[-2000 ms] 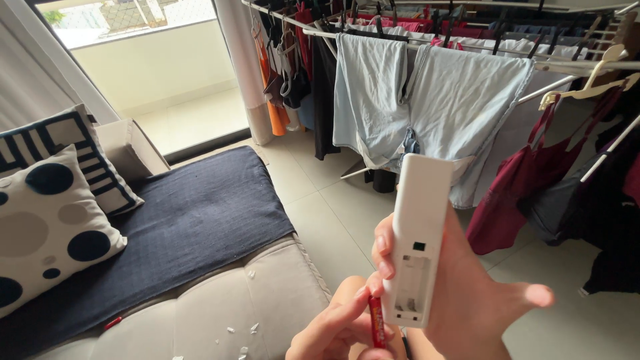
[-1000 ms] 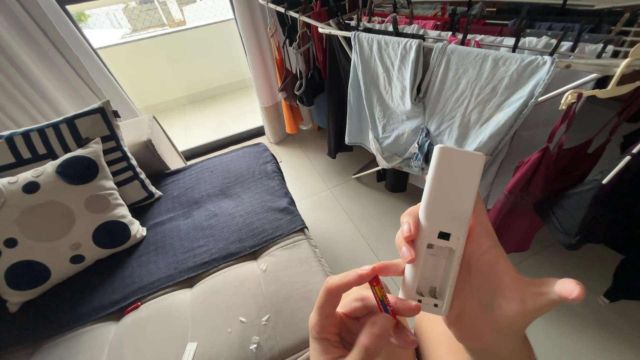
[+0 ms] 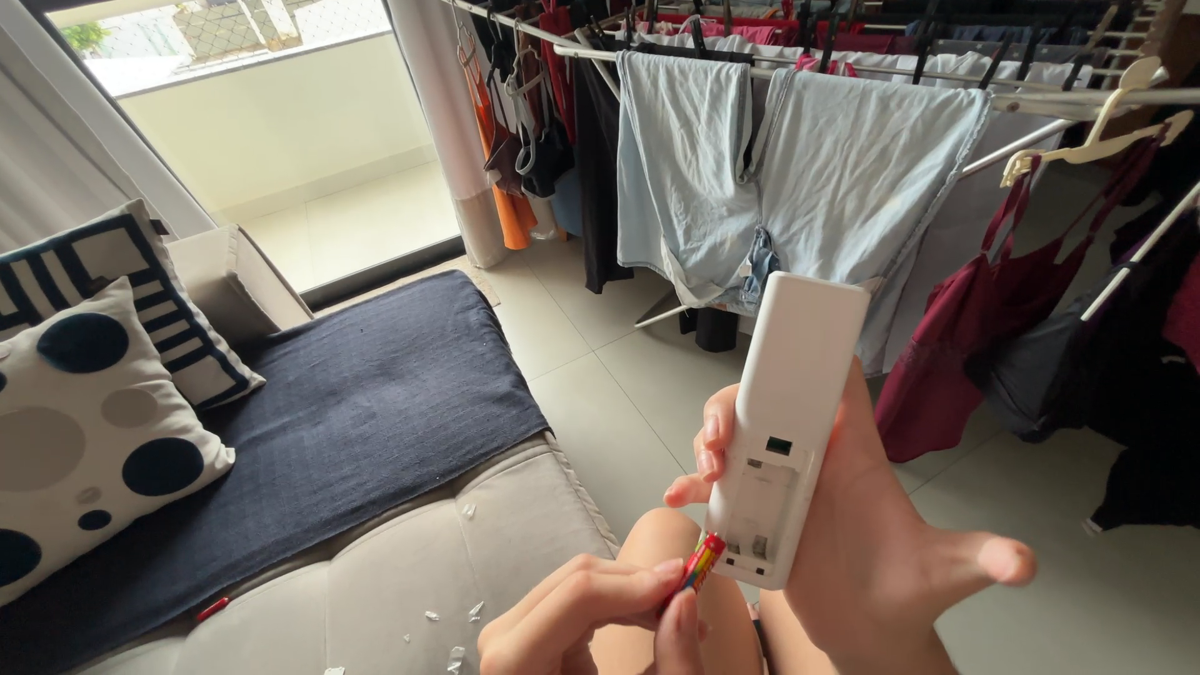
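Observation:
My right hand (image 3: 872, 525), palm up with its thumb out to the right, holds a white remote control (image 3: 802, 366). The remote's back faces me, and its battery compartment (image 3: 767, 506) is uncovered, with metal contacts at the lower end. Between the thumb and fingertips of my left hand (image 3: 600, 614) is a small red and yellow battery (image 3: 701, 562). Its upper end tilts right, at the lower left edge of the remote; whether they touch I cannot tell. A second small red cylinder, apparently a battery (image 3: 213, 609), lies on the sofa by the dark cover.
White scraps (image 3: 457, 659) lie on the beige sofa seat (image 3: 375, 572), partly under a dark blue cover (image 3: 375, 394). Patterned cushions (image 3: 103, 422) rest at the left. Beyond the tiled floor (image 3: 609, 375), a drying rack (image 3: 581, 53) holds light blue trousers (image 3: 694, 169) and other clothes.
The battery in my left hand has turned from leaning left to leaning right, its upper end toward the remote's lower left edge. My right hand still holds the remote.

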